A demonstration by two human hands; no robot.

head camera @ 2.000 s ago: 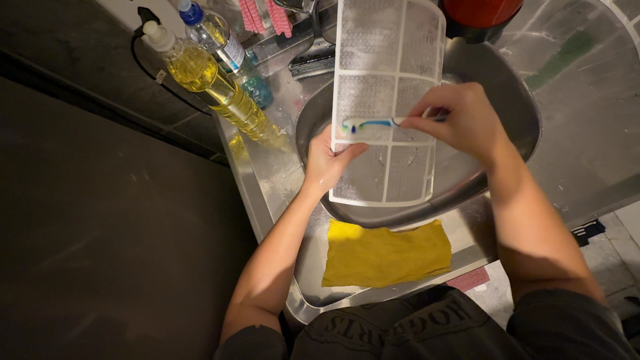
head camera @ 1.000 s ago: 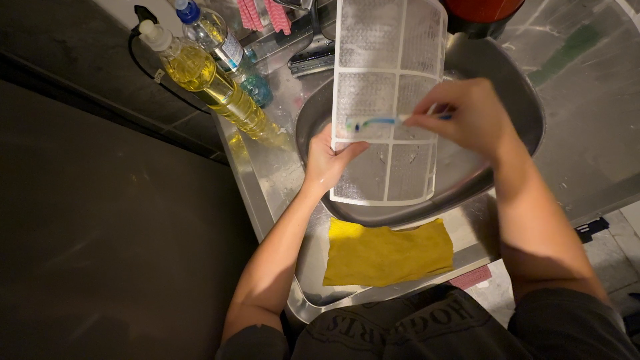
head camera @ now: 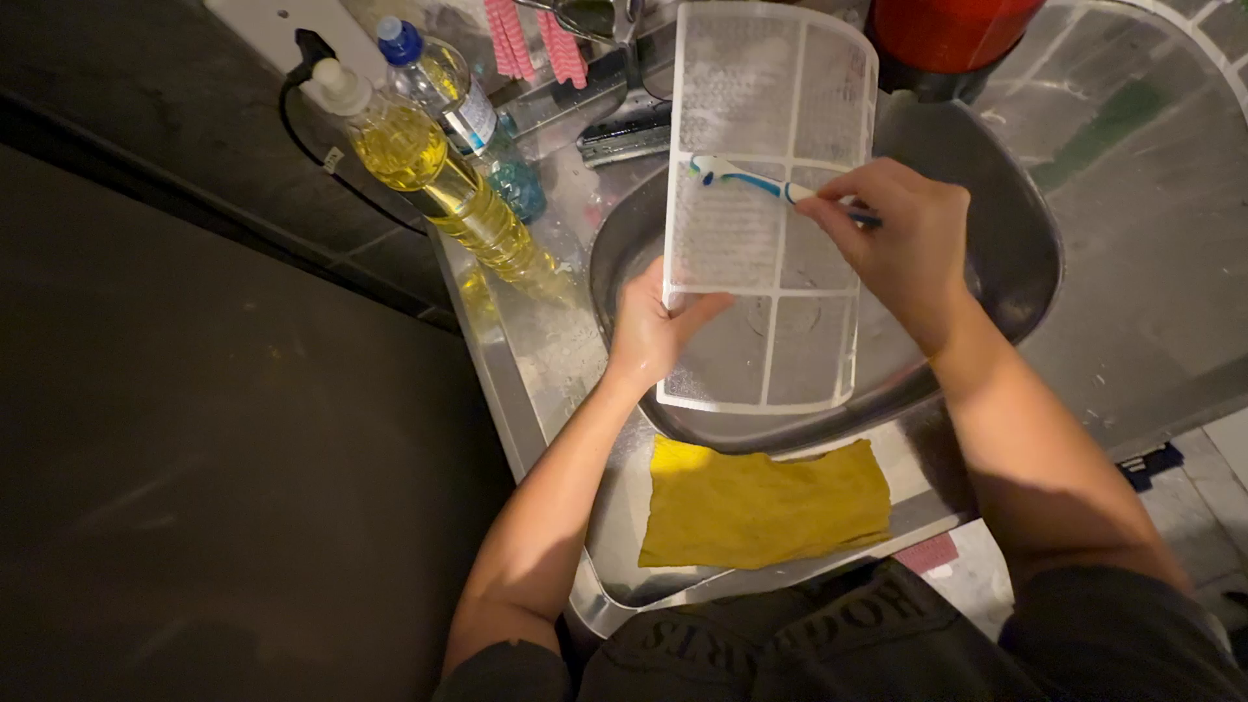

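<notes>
A white-framed mesh filter panel point(head camera: 726, 229), slightly curved, stands over a dark oval basin point(head camera: 1014, 214). My left hand point(head camera: 653, 322) grips its left edge, with the thumb across the mesh and the other fingers hidden behind the panel. A blue and white toothbrush point(head camera: 756, 182) is pinched in my right hand point(head camera: 897, 224). Its bristled head lies at the mesh, just under a cross rib near the left edge. Below the basin a yellow cloth point(head camera: 765, 502) lies flat on the metal counter.
On the left stand a bottle of yellow liquid point(head camera: 458, 195) and a blue-capped clear bottle point(head camera: 468, 112). Pink striped cloths point(head camera: 561, 44) hang at the back, near a dark wet tool point(head camera: 624, 141). A red container point(head camera: 951, 34) stands behind the basin. A power cable point(head camera: 341, 175) runs along the wall.
The toothbrush and my right hand have moved up the panel, from lower on the mesh to near the cross rib. My left hand keeps its hold on the edge.
</notes>
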